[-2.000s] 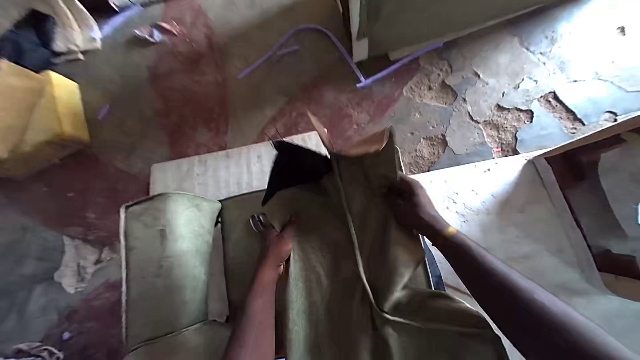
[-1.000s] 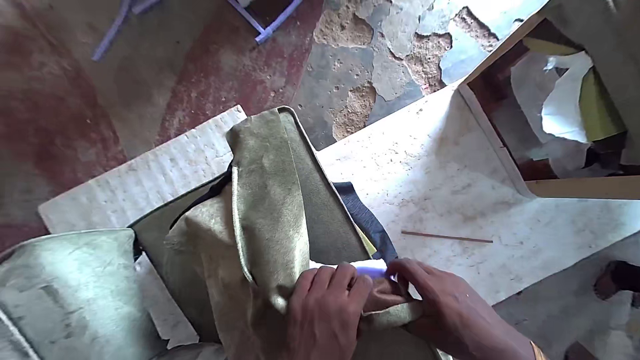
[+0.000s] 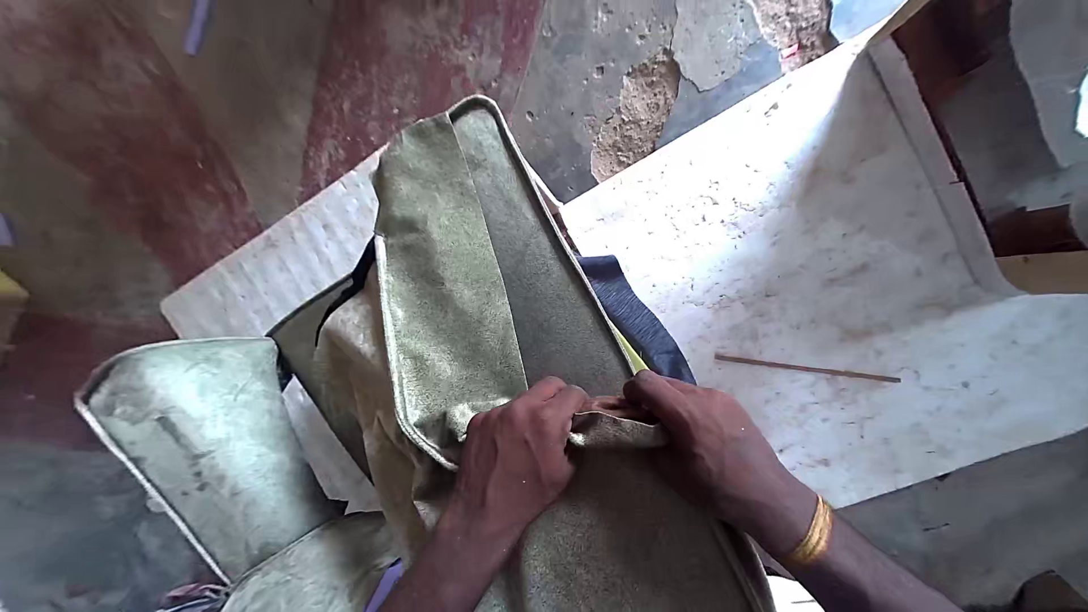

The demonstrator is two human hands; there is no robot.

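Olive-green upholstery fabric with pale piping (image 3: 442, 289) covers a long padded piece in the middle of the view. My left hand (image 3: 518, 442) grips a bunched fold of this fabric near its lower middle. Close by on the right, my right hand (image 3: 705, 442) pinches the same fold, with a yellow band on that wrist. Between the two hands the fold shows a brownish underside. A dark blue cloth (image 3: 637, 314) pokes out beside the piece, above my right hand. Another green piped panel (image 3: 204, 442) stands at the left.
Under the work lies a ribbed pale board (image 3: 280, 263). A whitish sheet (image 3: 884, 425) spreads to the right, bearing a thin brown stick (image 3: 807, 368). Beyond it, at the upper right, is an open wooden frame (image 3: 1045, 274). The floor behind is worn and pitted.
Two seconds ago my hands were apart on the fabric; now they are close together on one fold. Since one second ago the purplish-white strip between them has gone from sight. The view has shifted.
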